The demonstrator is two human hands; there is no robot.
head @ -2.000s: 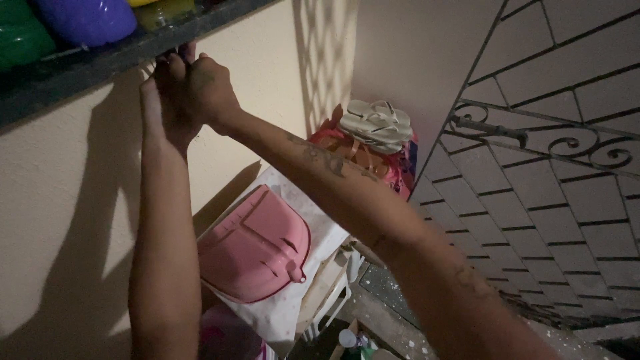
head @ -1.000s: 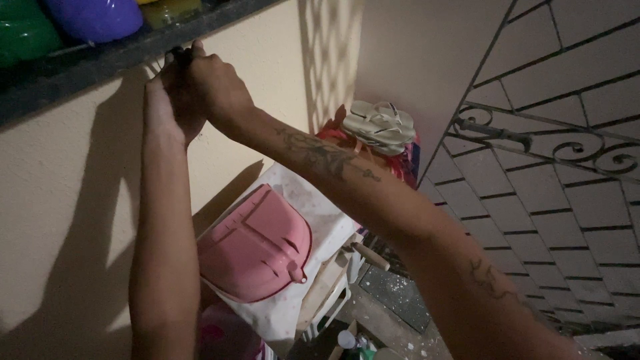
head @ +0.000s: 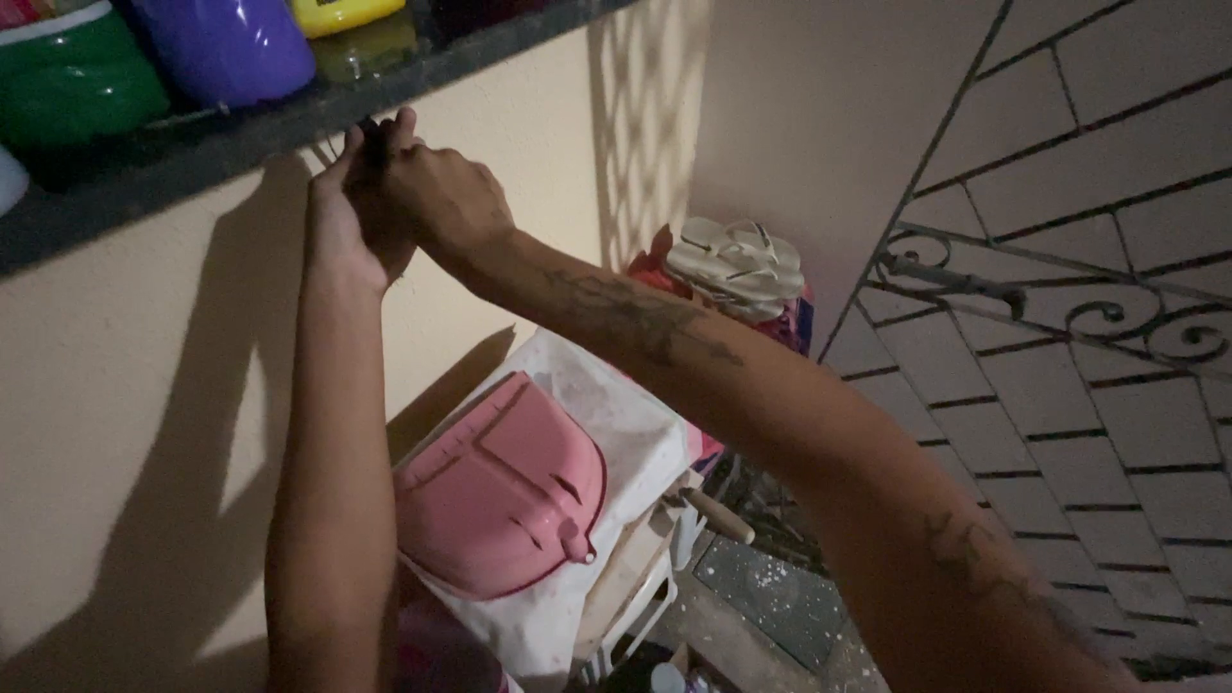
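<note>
My left hand [head: 351, 207] and my right hand [head: 448, 197] meet just under the edge of a dark stone shelf [head: 241, 135], close to the cream wall. Between their fingertips is a small dark item [head: 371, 140], too shaded to name. A thin strand or wire [head: 327, 152] shows beside my left thumb. The right hand lies partly over the left, so the left fingers are largely hidden. Below my forearms a pink plastic dustpan-like piece [head: 505, 491] lies on a white cloth or sheet [head: 616, 404].
Green [head: 82, 77], purple [head: 231, 48] and yellow [head: 346, 12] containers stand on the shelf. Pale flip-flops [head: 736, 265] are piled by the wall corner. A wooden handle [head: 717, 515] sticks out near a white plastic frame [head: 640, 606]. A scrolled metal gate [head: 1059, 298] is at right.
My right hand has turned somewhat around the dark item, and its forearm has shifted. The wooden handle, hidden behind my forearm at first, now shows. My left hand stays near the shelf edge.
</note>
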